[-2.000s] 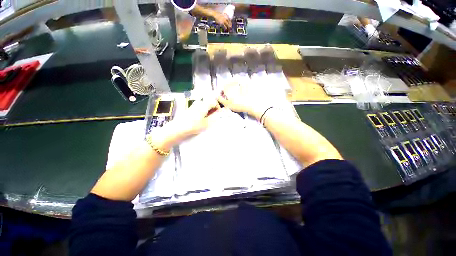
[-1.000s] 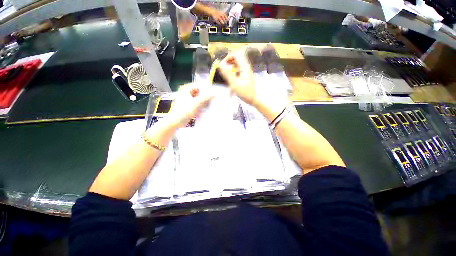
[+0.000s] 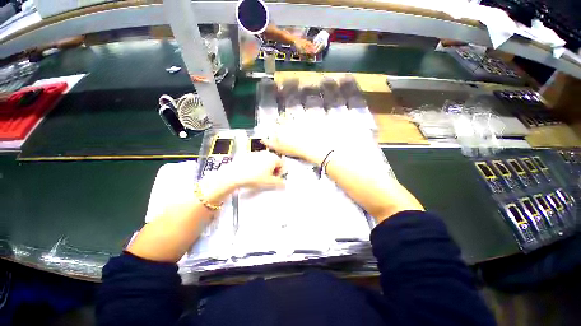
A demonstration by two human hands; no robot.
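Note:
My left hand (image 3: 253, 171) is over the upper left part of the clear tray (image 3: 205, 151), its fingers curled; whether it holds a sleeve is lost in glare. My right hand (image 3: 286, 145) reaches left, its fingertips at the upper end of a keypad phone (image 3: 257, 145). I cannot tell if they grip it; the phone's lower part is hidden by my left hand. Another bare phone (image 3: 221, 146) lies in the tray's upper left pocket. White sleeved phones (image 3: 299, 219) fill much of the tray. A flat white stack of sleeves (image 3: 171, 188) is left of the tray.
Upright clear-and-grey packs (image 3: 312, 99) stand behind the tray. A small fan (image 3: 192, 111) is by the metal post (image 3: 197, 63). Loose clear plastic (image 3: 468, 124) lies right rear. Trays of bare phones (image 3: 525, 197) lie far right, a red holder (image 3: 28, 111) far left. Another person's hand (image 3: 306, 46) is opposite.
One second ago my right hand was raised over the packs with a dark phone-like item; it is now down at the tray's top row. My left hand has moved right and down. The view has shifted slightly.

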